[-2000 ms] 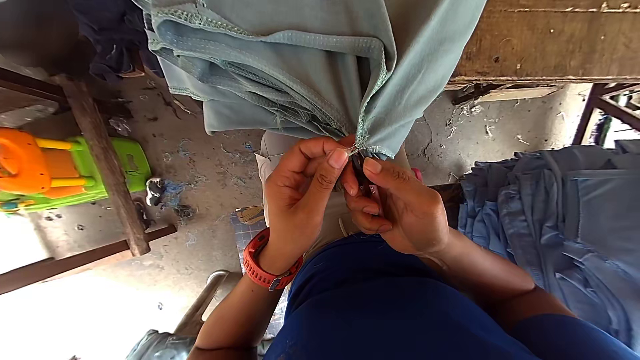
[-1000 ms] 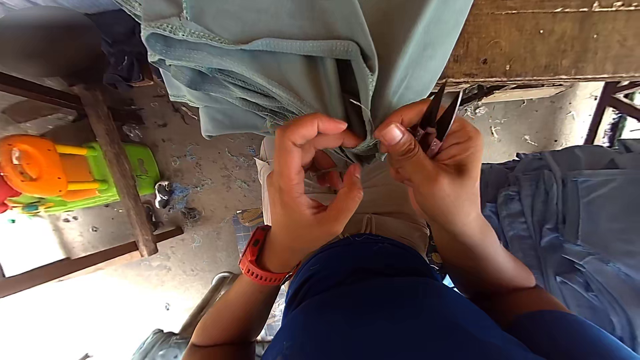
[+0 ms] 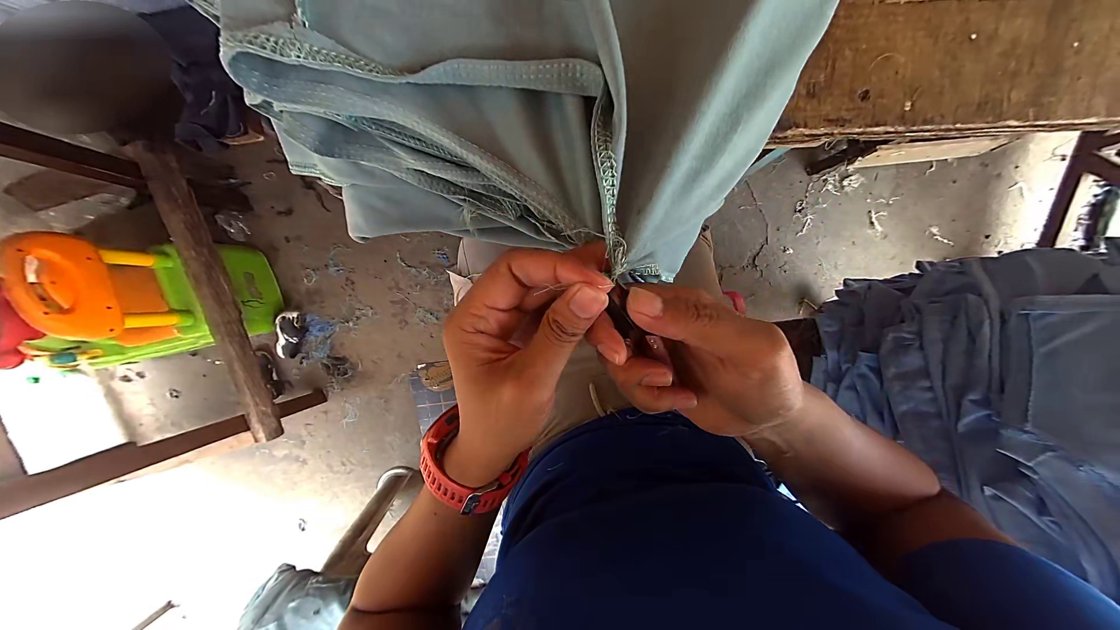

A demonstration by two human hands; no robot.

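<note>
Pale green garments [image 3: 700, 114] with overlocked seams hang over a wooden table's edge toward my lap. My left hand [image 3: 525, 341], with a red watch strap [image 3: 464, 472] at the wrist, pinches a loose thread at the lower end of a seam. Against that same seam end, my right hand [image 3: 700, 350] holds small dark thread snips [image 3: 626, 319], their blades mostly hidden by fingers and cloth. The two hands are close together, fingertips nearly touching.
The wooden table [image 3: 945, 70] is at upper right. Grey-blue garments [image 3: 945, 367] are piled at right. At left stand a wooden post [image 3: 206, 289] and an orange and green plastic toy [image 3: 131, 289]. Thread scraps litter the concrete floor [image 3: 376, 306].
The snips, raised with blades pointing up and away from the seam one second ago, are down at the seam end. My left fingers, apart then, have closed on a thread there.
</note>
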